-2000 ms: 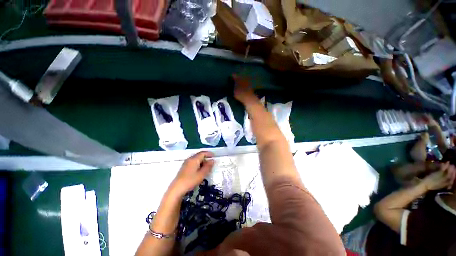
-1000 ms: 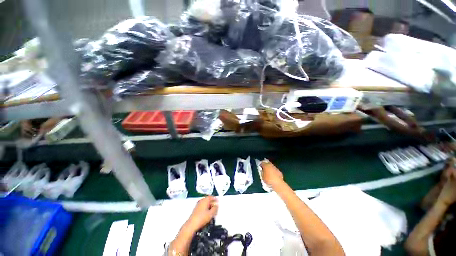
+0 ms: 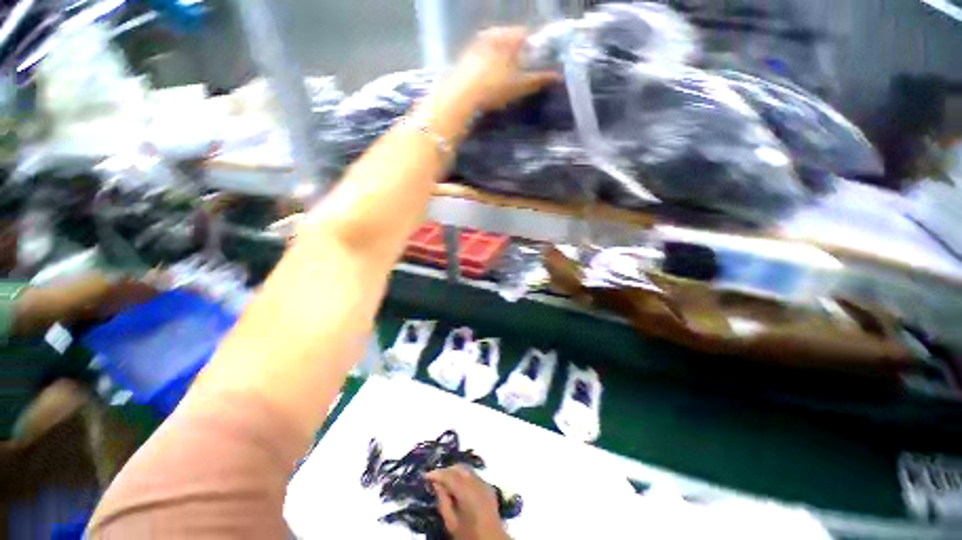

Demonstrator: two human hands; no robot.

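Note:
My left hand (image 3: 496,72) is raised to the shelf, its fingers at the edge of a large clear plastic bag (image 3: 675,127) with dark contents; blur hides whether it grips. My right hand (image 3: 467,504) is low over the pile of coiled black cables (image 3: 422,464), fingertips at the cables; whether it holds one cannot be told. The pile lies on the white mat (image 3: 348,475). Several white wrapped products (image 3: 578,406) lie in a row on the green conveyor belt (image 3: 717,422), black cables showing on top of them.
A red divided tray (image 3: 475,251) and torn brown cartons (image 3: 728,316) are under the upper shelf (image 3: 506,200). A blue bin (image 3: 164,343) is at left, with another person's arm (image 3: 74,301) beside it. More white products (image 3: 934,487) are at the far right. A metal post rises left of centre.
My left hand has risen from beside the cable pile to the bag on the shelf. My right hand has moved from the rightmost product back to the cables. The view has turned left and tilted.

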